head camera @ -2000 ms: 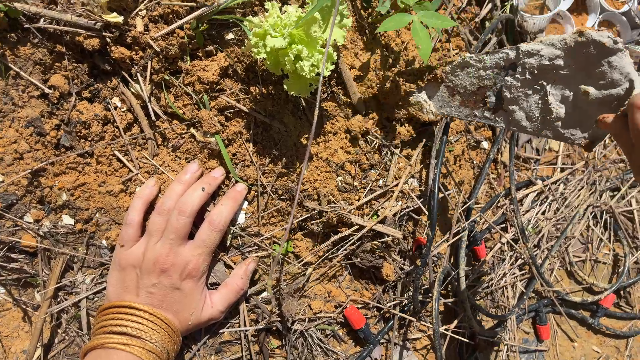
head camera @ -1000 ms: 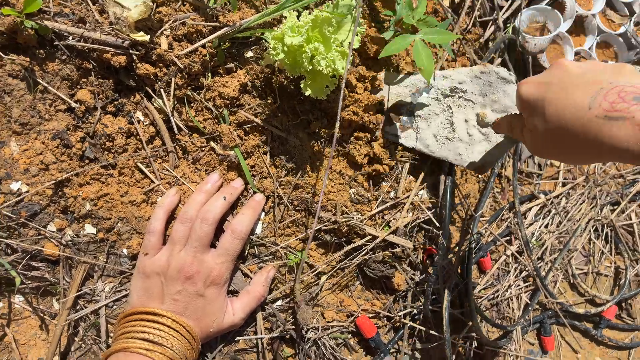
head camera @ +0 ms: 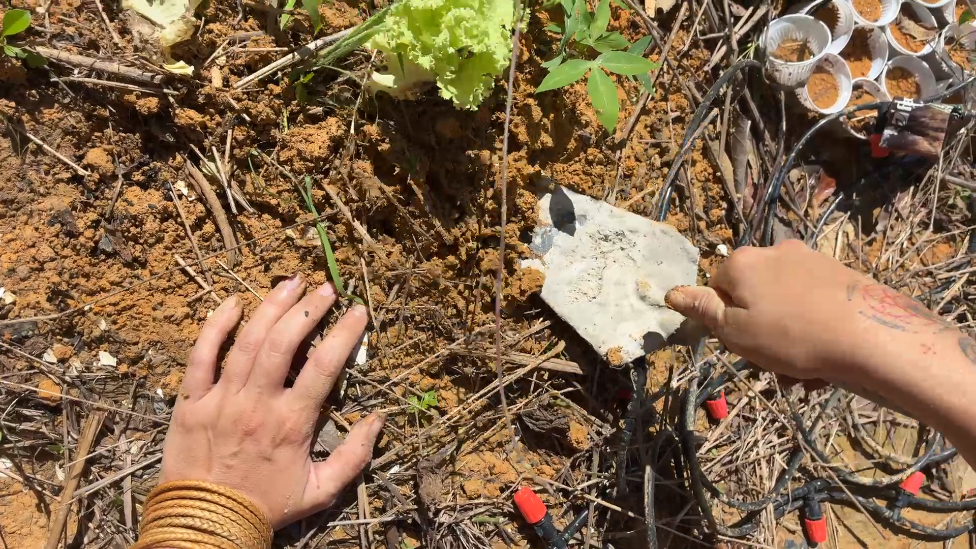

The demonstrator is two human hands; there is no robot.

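My left hand (head camera: 263,396), with a braided tan bracelet (head camera: 204,518) at the wrist, rests palm down with fingers spread on soil and dry straw. In my right hand (head camera: 770,309) is a flat trowel-like blade (head camera: 618,271), crusted with pale dried mud; its handle is hidden in my fist. The blade's far end touches the loose orange soil (head camera: 465,229). A frilly green lettuce (head camera: 454,46) grows above and left of the blade. A narrow grass blade (head camera: 328,248) stands just above my left fingertips.
Several small white plastic cups of soil (head camera: 797,46) stand at the upper right. Black irrigation tubing (head camera: 694,442) with red-tipped drippers (head camera: 530,505) lies at the lower right. A leafy green plant (head camera: 598,72) grows beside the lettuce. A thin stem (head camera: 503,221) crosses the middle.
My right hand has brought the blade from the upper right down and left to the soil beneath the leafy plant. My left hand has stayed resting on the ground.
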